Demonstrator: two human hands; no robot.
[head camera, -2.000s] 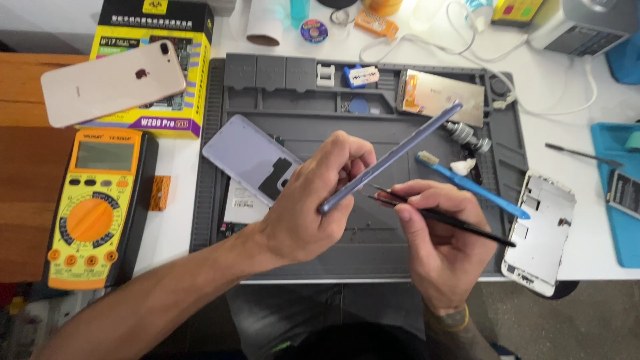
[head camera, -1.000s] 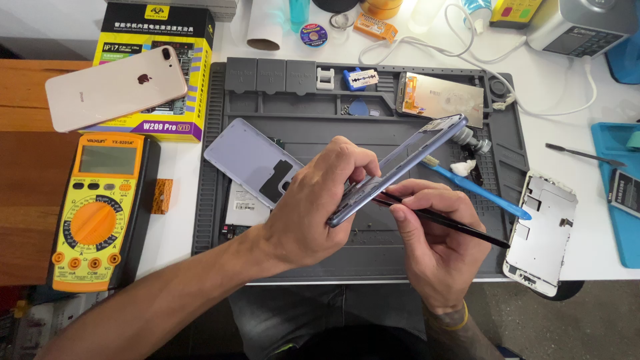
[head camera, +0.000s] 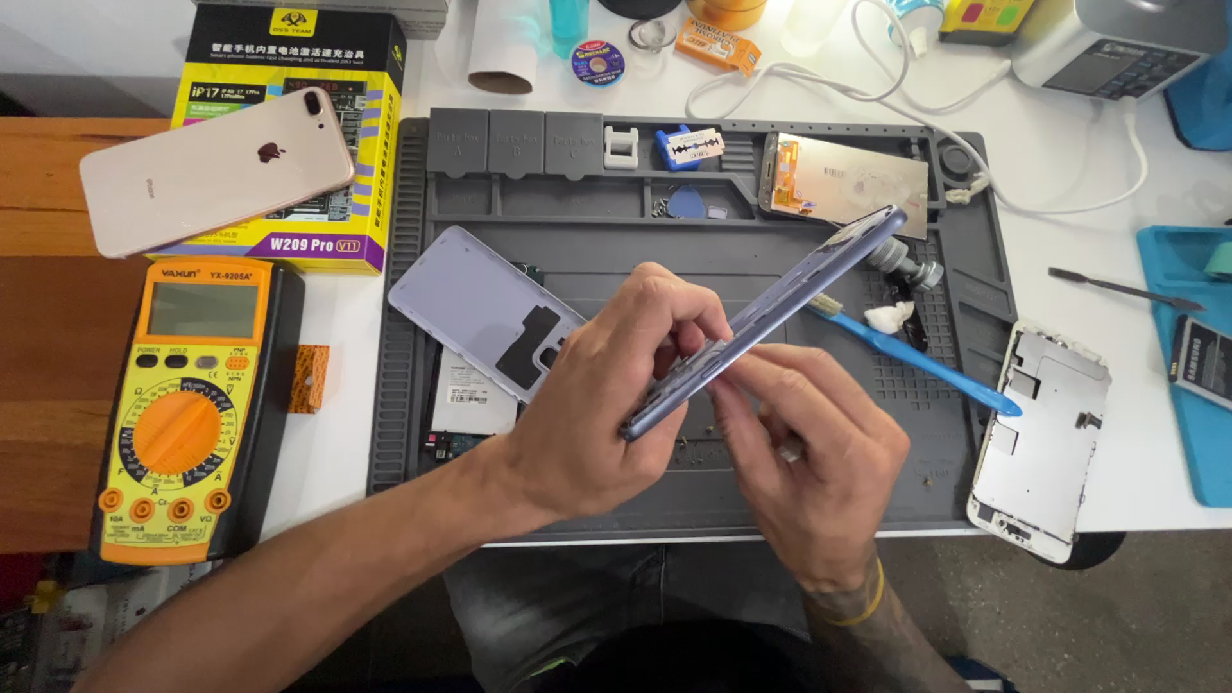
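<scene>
My left hand (head camera: 616, 395) grips a blue-grey phone frame (head camera: 770, 313), held tilted above the grey repair mat (head camera: 597, 510). The fingertips of my right hand (head camera: 818, 452) touch the near side of that frame; whether anything small is pinched there is hidden. Left of my hands a lilac phone back cover (head camera: 472, 298) lies aslant, partly over a battery with a white label (head camera: 467, 399). Right of the frame are a blue toothbrush (head camera: 914, 356) and a white wad (head camera: 888, 317). A removed phone display (head camera: 847, 183) lies at the mat's upper right.
On the left are a yellow multimeter (head camera: 178, 414) and a boxed tool (head camera: 289, 252) with a rose-gold phone (head camera: 217, 173) on it. A white phone part (head camera: 1044, 433) overhangs the right table edge near a metal spudger (head camera: 1126, 289). White cables (head camera: 828, 82) cross the back.
The black tweezers seen earlier in my right hand no longer show there, and its fingers have come up against the frame. My left hand still holds the frame, which has tilted.
</scene>
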